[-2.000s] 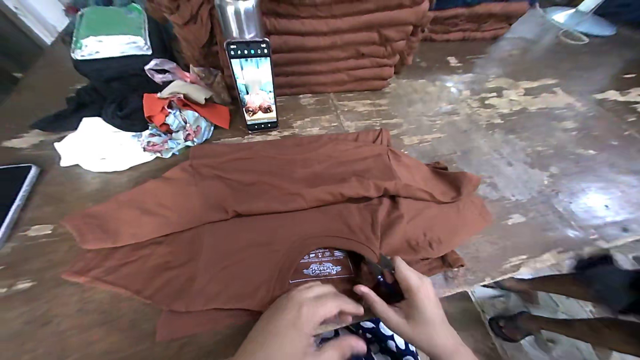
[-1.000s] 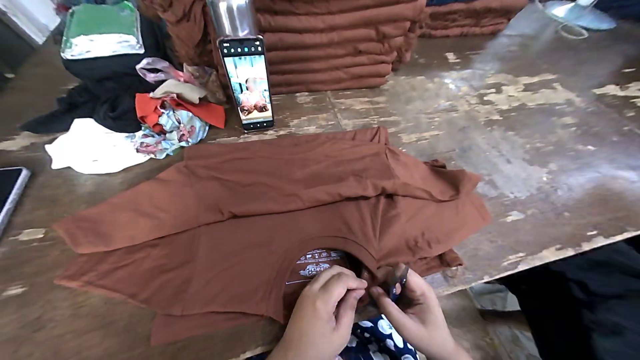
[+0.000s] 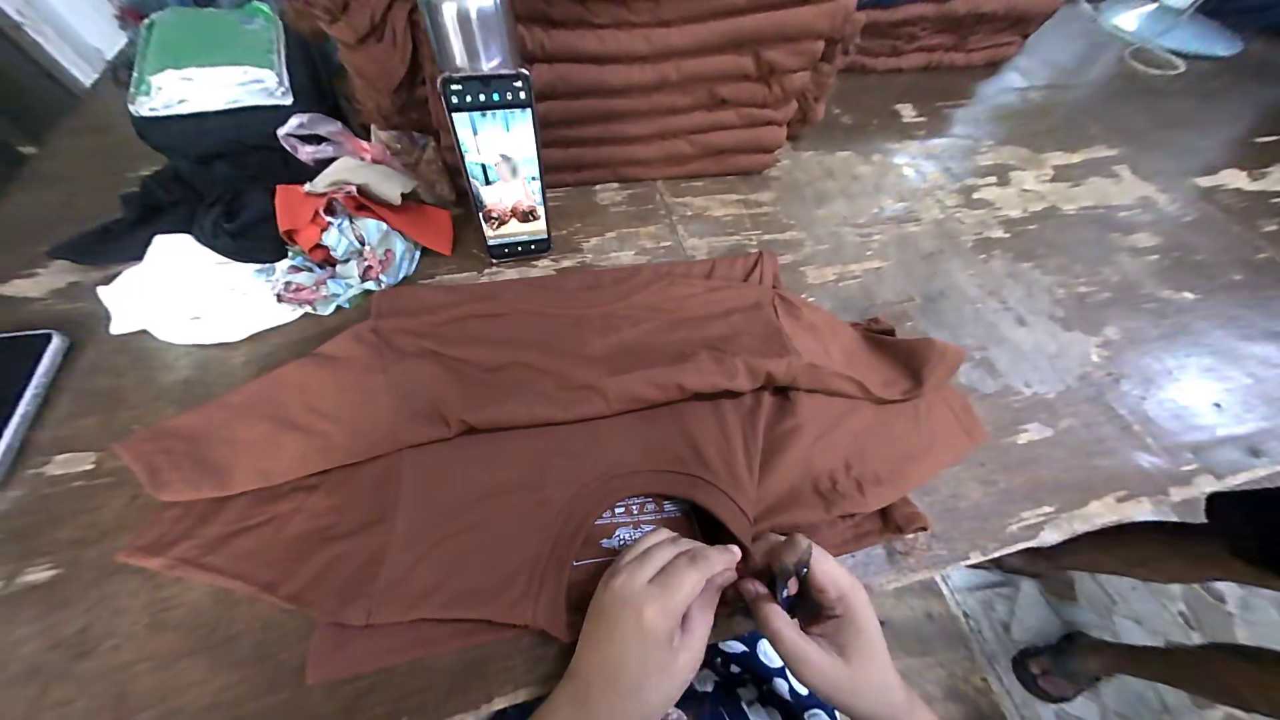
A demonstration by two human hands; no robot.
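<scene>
A rust-brown T-shirt (image 3: 480, 420) lies spread on the wooden table, its neck opening towards me and a printed mark inside the collar. My left hand (image 3: 655, 610) pinches at the collar's near edge with thumb and fingertips. Close beside it, my right hand (image 3: 820, 620) is curled around a small dark tool (image 3: 792, 580), perhaps thread snips, with its fingertips at the same part of the collar. What lies between the fingertips is too small to tell. Other folds of brown cloth show under the shirt.
Folded brown garments (image 3: 660, 90) stand stacked at the back, with a propped phone (image 3: 500, 165) before them. Cloth scraps (image 3: 350, 240) and a green packet (image 3: 210, 55) sit back left. Another phone (image 3: 25, 390) is at the left edge. A person's legs (image 3: 1130, 660) show at lower right.
My left hand has moved from apart to beside my right hand at the collar. The other person's legs show again at lower right, where dark cloth was one second ago.
</scene>
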